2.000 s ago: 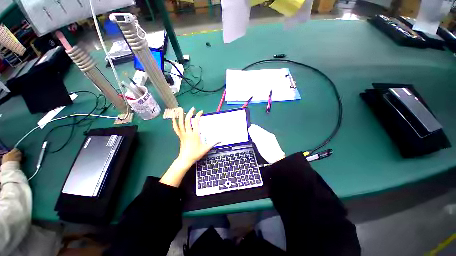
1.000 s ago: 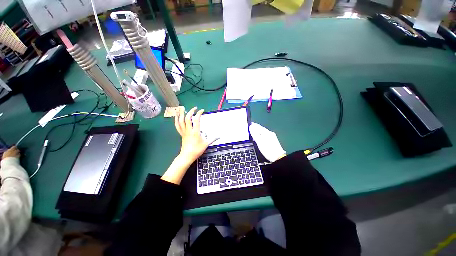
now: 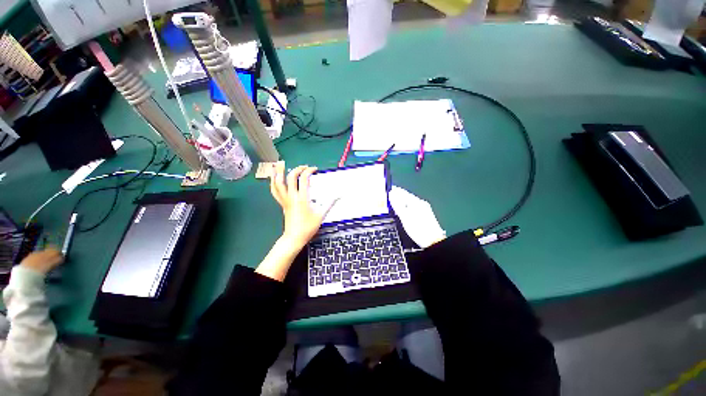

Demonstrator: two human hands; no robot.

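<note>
An open mini laptop [image 3: 358,259] with a silver body and black keys stands on a black foam pad [image 3: 348,302], its screen lit white. My bare left hand [image 3: 298,203] holds the screen's left edge, thumb over the front, other fingers spread at the edge. My white-gloved right hand [image 3: 416,216] is at the screen's right edge; its fingertips are partly hidden. A short white lead runs from the laptop's right side, partly under my sleeve, to a small black-and-silver adapter [image 3: 499,235].
A clipboard [image 3: 406,128] and pens lie behind the laptop. A pen cup [image 3: 224,155] and ribbed posts [image 3: 236,97] stand left. Closed laptops lie left [image 3: 149,249] and right [image 3: 644,168]. A black cable [image 3: 531,155] loops right. Another person's hand [image 3: 42,261] is far left.
The other person's hand at the far left has moved towards me, and a dark keyboard now shows there. The view has shifted slightly. My hands have hardly moved.
</note>
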